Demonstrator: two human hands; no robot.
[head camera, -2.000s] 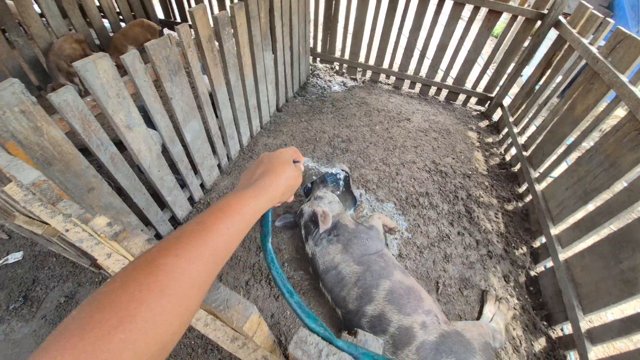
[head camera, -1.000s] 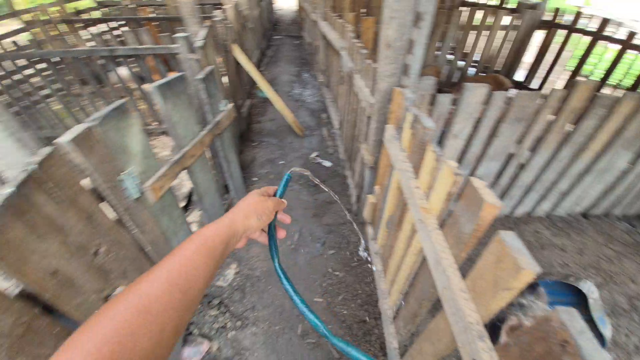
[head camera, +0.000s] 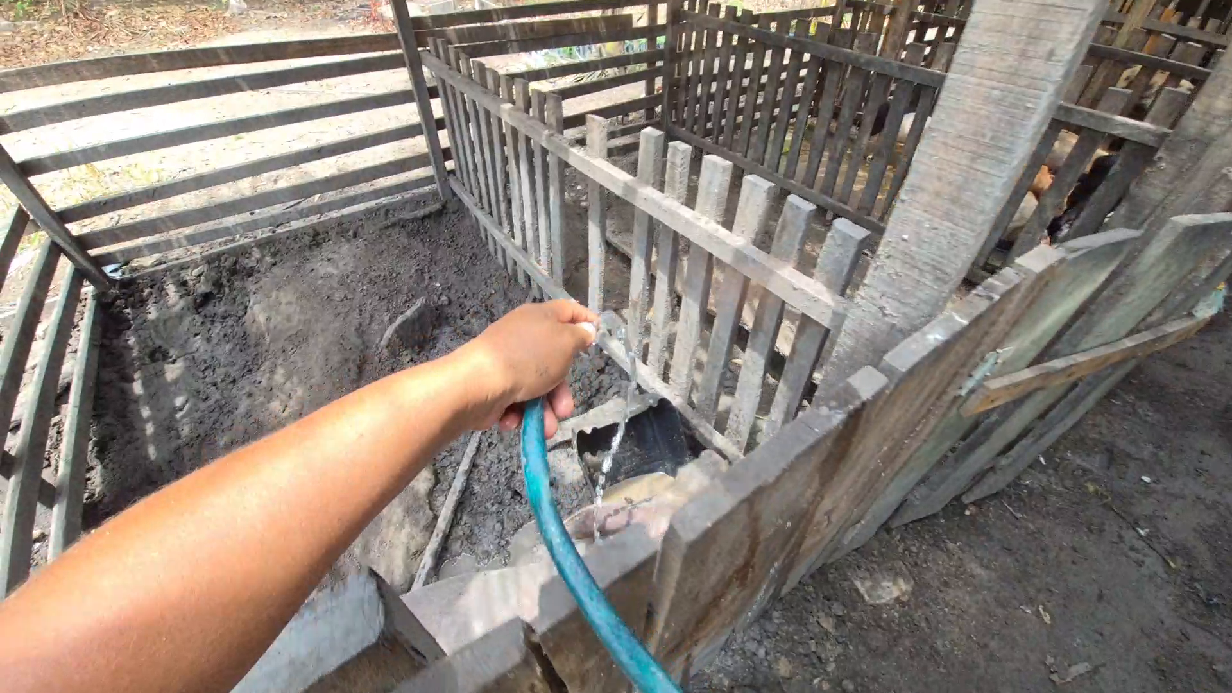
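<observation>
My left hand (head camera: 539, 361) is closed around the end of a green rubber hose (head camera: 568, 549), held above a wooden pen. Water (head camera: 616, 443) streams down from the hose end into the pen, past a black plastic container (head camera: 640, 448) lying beside the slatted partition. Below the hand, partly behind the near boards, lies a pale animal (head camera: 481, 597), seemingly a pig; the water falls on or close to it. The hose runs down across the top of the near fence and out at the bottom edge. My right hand is not in view.
The near board fence (head camera: 760, 510) crosses diagonally, with a thick wooden post (head camera: 962, 183) at its right. A slatted partition (head camera: 712, 231) borders the muddy pen floor (head camera: 289, 327), where a stick (head camera: 448, 510) lies. A dirt path (head camera: 1011, 558) runs at the right; animals show in a far pen.
The view has swung from a pen with a spotted pig, past the dirt aisle, to another pen. My left hand has kept hold of the hose throughout, and water still flows.
</observation>
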